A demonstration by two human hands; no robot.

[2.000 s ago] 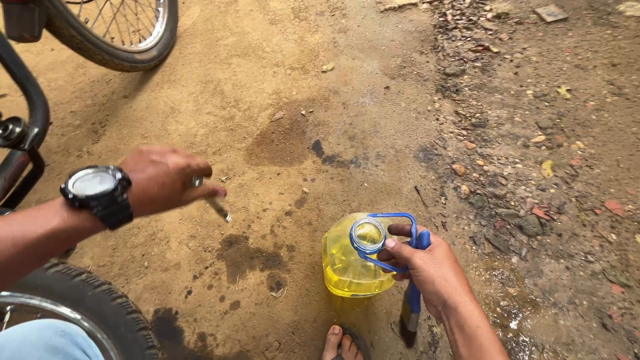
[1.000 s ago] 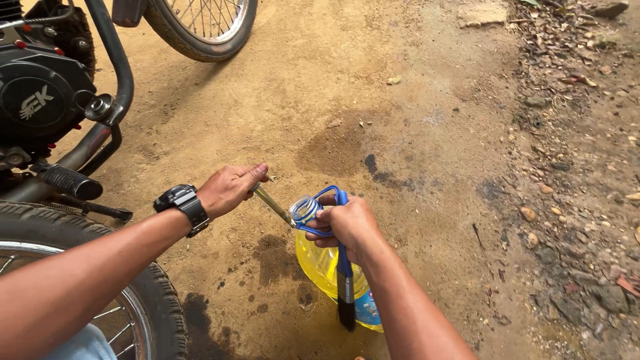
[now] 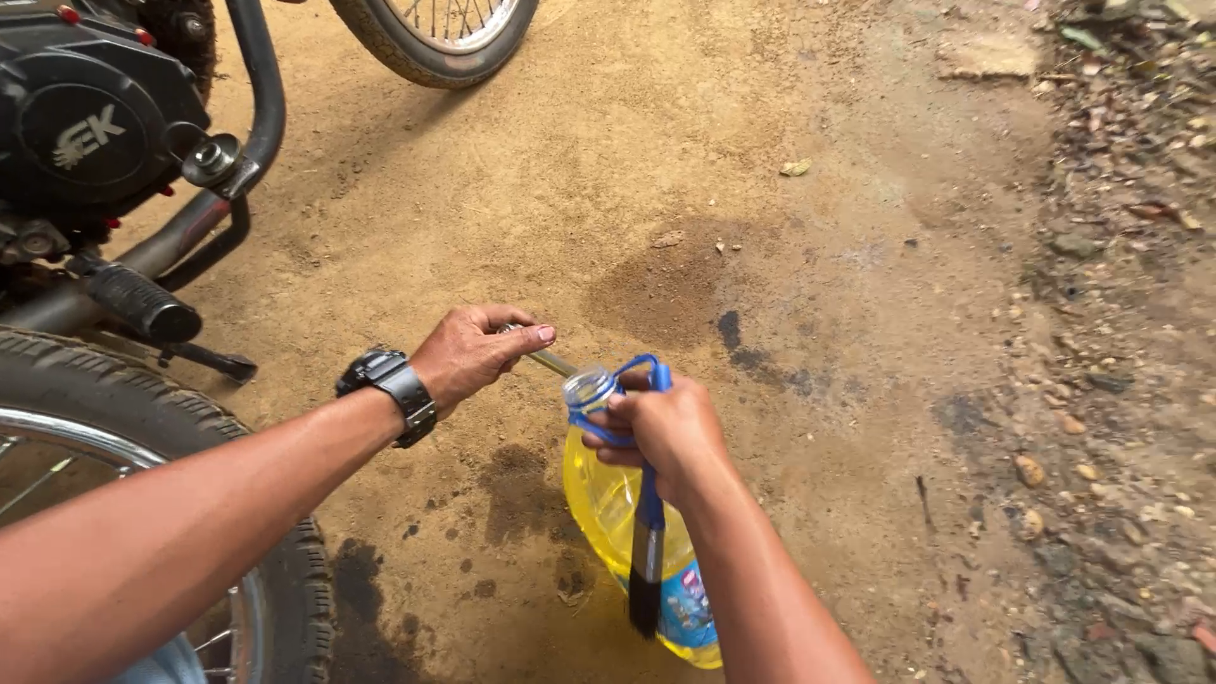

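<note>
My left hand (image 3: 475,353), with a black watch on its wrist, pinches a thin metal rod (image 3: 553,362) whose far end lies at the open mouth of a clear plastic bottle (image 3: 591,480). Yellow liquid shows inside the bottle, which is tilted and bears a blue label. My right hand (image 3: 665,427) grips the bottle's neck and its blue carrying handle (image 3: 638,363). The same hand holds a paintbrush (image 3: 650,522) with a blue handle, its dark bristles pointing down in front of the bottle. Whether the rod's tip is inside the mouth is hard to tell.
A motorcycle's engine cover (image 3: 90,133), frame tube and black footpeg (image 3: 142,299) stand at the left. One tyre (image 3: 304,589) is near my left forearm, another wheel (image 3: 446,57) at the top. Brown dirt ground bears dark wet stains (image 3: 356,589); gravel and leaves (image 3: 1121,380) lie along the right.
Two seconds ago my left hand was well away from the bottle; now it holds the rod at the mouth. The bottle, more upright earlier, has been tilted toward my left hand.
</note>
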